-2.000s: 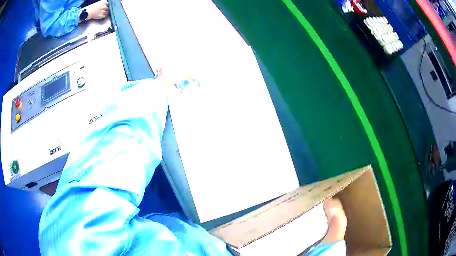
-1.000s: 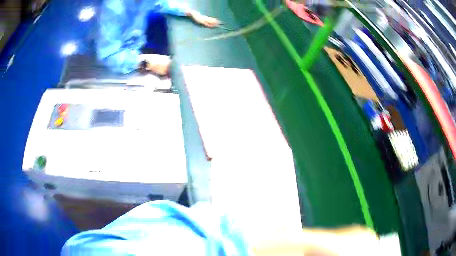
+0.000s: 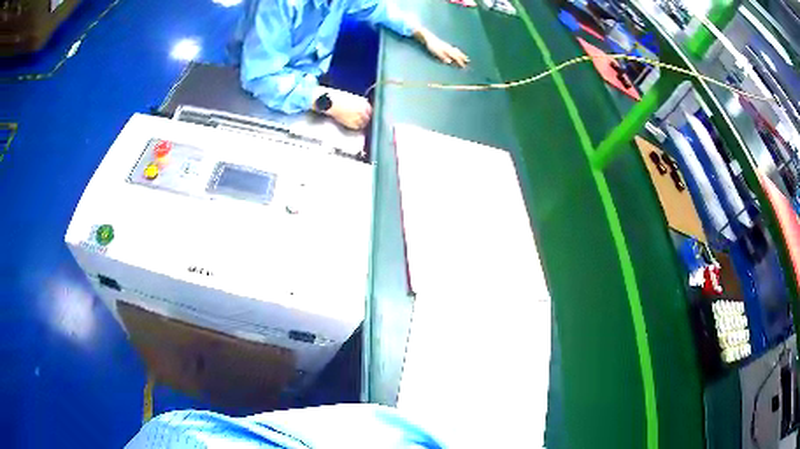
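A large flat white sheet [image 3: 478, 368] lies on the green bench, cut off by the bottom edge. Beyond it lies a second sheet [image 3: 465, 210], white in the glare with a pink-red edge; the two meet or overlap near the middle. My light-blue sleeve [image 3: 289, 430] shows at the bottom edge. Neither of my hands is in the picture, so what they hold cannot be seen. The carton is out of view.
A white machine [image 3: 237, 228] with a small screen stands left of the bench. A co-worker [image 3: 298, 53] in light blue stands behind it, one hand on the bench. A thin yellowish hose [image 3: 491, 85] crosses the bench. A parts tray [image 3: 730, 331] is at right.
The view has swung, so the carton and my hand in it have left the picture. My sleeve is now lower, at the bottom edge. More of the co-worker and the hose shows.
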